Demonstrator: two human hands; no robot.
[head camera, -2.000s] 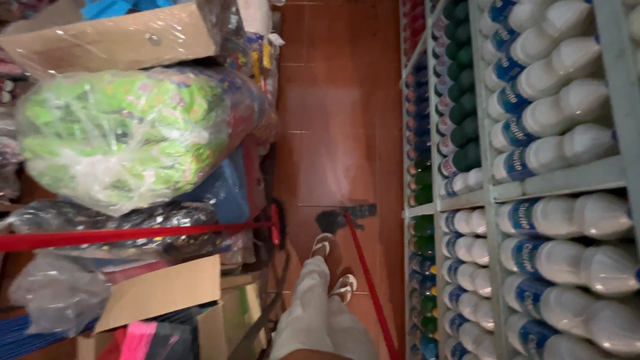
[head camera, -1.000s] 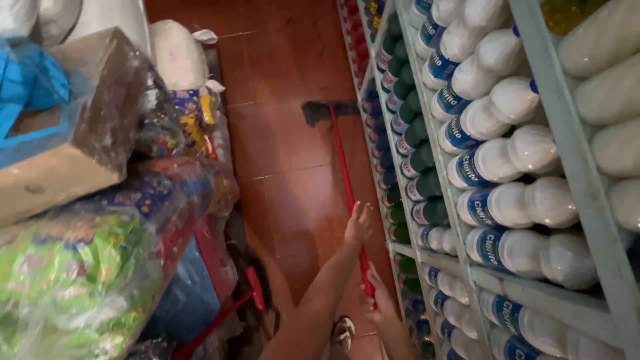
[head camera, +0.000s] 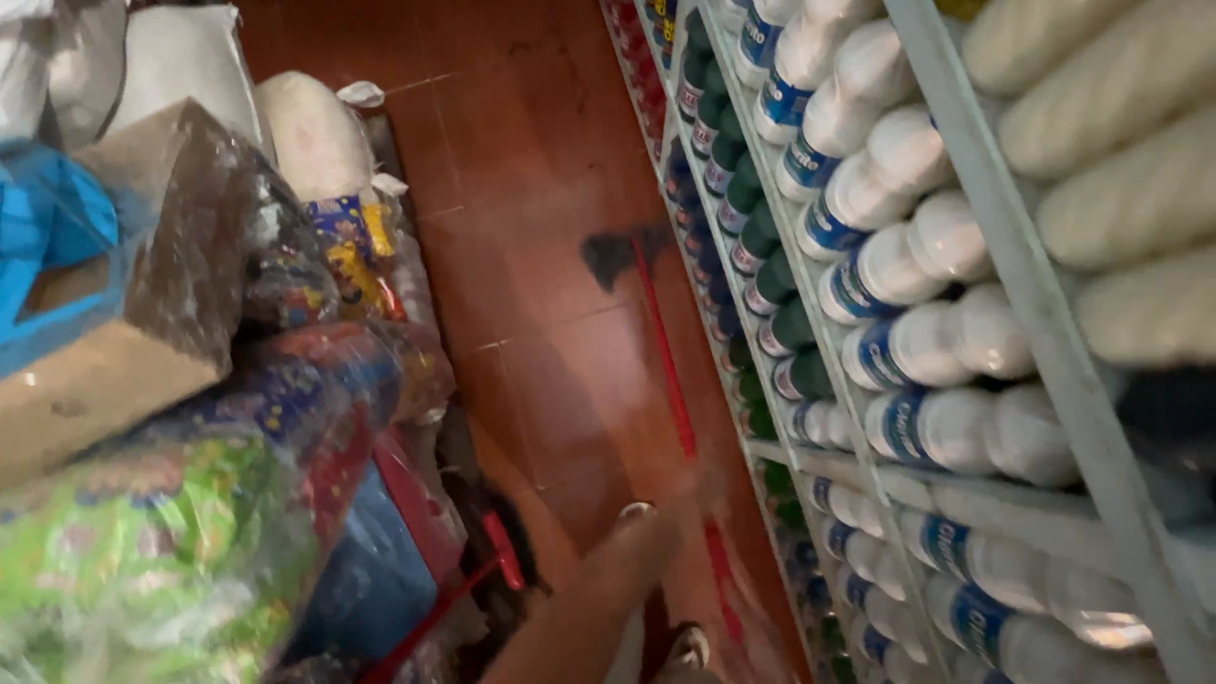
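A broom or mop with a dark head (head camera: 613, 258) rests on the tiled floor beside the right-hand shelves. Its red handle (head camera: 670, 370) runs down toward me. My left hand (head camera: 698, 489), blurred, is closed around the middle of the handle, with the forearm reaching up from the bottom edge. Lower on the same handle is my right hand (head camera: 746, 608), strongly blurred and faint, its fingers not distinct. Another red-handled broom (head camera: 503, 551) with dark bristles leans by the goods on the left.
Metal shelving (head camera: 1026, 285) packed with white bottles (head camera: 921, 342) and dark green bottles (head camera: 750, 233) lines the right. On the left are a cardboard box (head camera: 114, 370), plastic-wrapped green packages (head camera: 152, 551) and white sacks (head camera: 318, 133). Reddish floor tiles (head camera: 532, 380) form a narrow aisle; my feet show below.
Both hands, out of view two seconds ago, are on the red handle in the later frames. Since one second ago, the broom head has shifted slightly toward me along the floor. The view has swung since the oldest frame.
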